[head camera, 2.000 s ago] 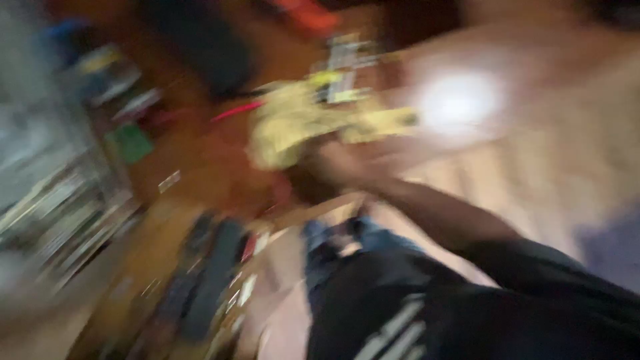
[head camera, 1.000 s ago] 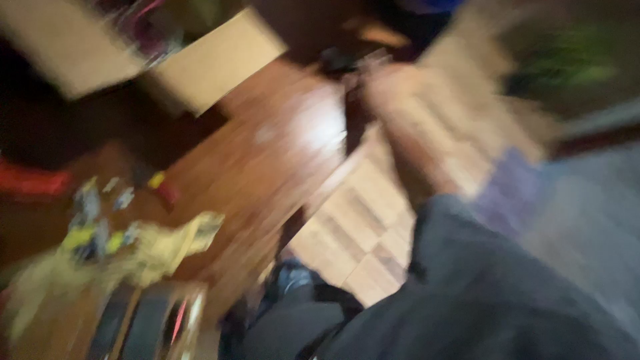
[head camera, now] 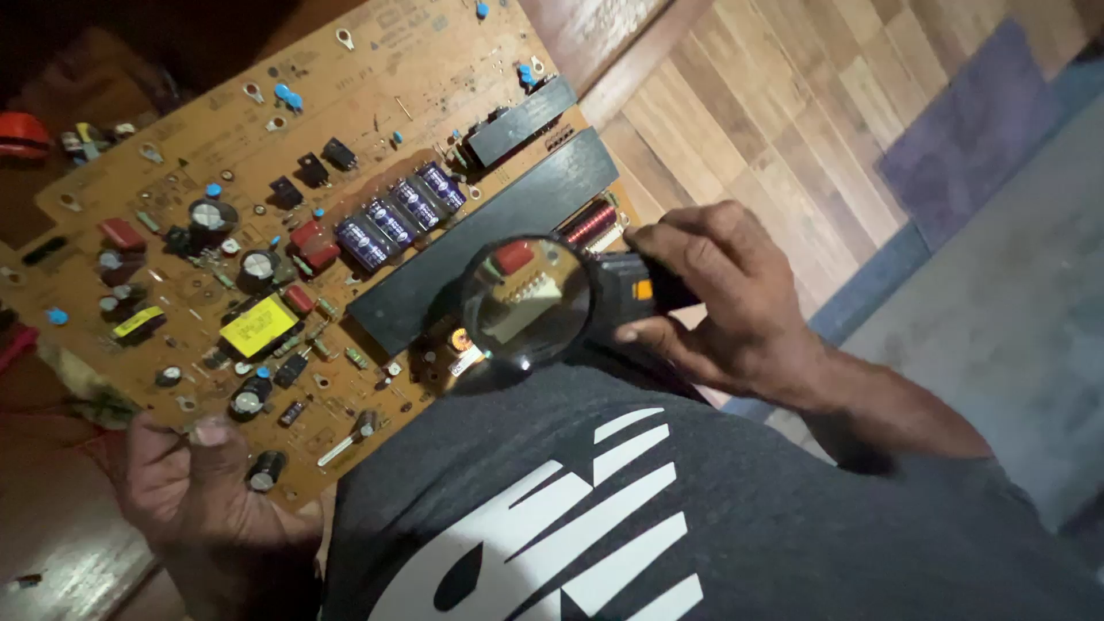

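Observation:
A large brown printed circuit board (head camera: 285, 172) fills the left and upper middle of the head view, tilted, its component side facing me. My left hand (head camera: 203, 492) grips its lower left edge. My right hand (head camera: 733, 302) holds a black magnifying glass (head camera: 530, 302) by its handle, with the round lens over the board's lower right edge. Through the lens show a red part and a pale connector. The board bears a long dark heatsink (head camera: 492, 246), a row of blue electrolytic capacitors (head camera: 401, 216), a yellow block component (head camera: 259, 326) and a red-brown wound coil (head camera: 589, 222).
Wood-patterned flooring (head camera: 759, 103) lies at the upper right, with a purple patch (head camera: 966, 129) and grey floor (head camera: 1009, 328) beyond. A red object (head camera: 23, 136) and small blurred items are at the far left. A wooden surface (head camera: 60, 517) is at lower left.
The circuit board and magnifying glass now show in my hands; neither can be made out in the blurred earlier frames. The view has shifted strongly.

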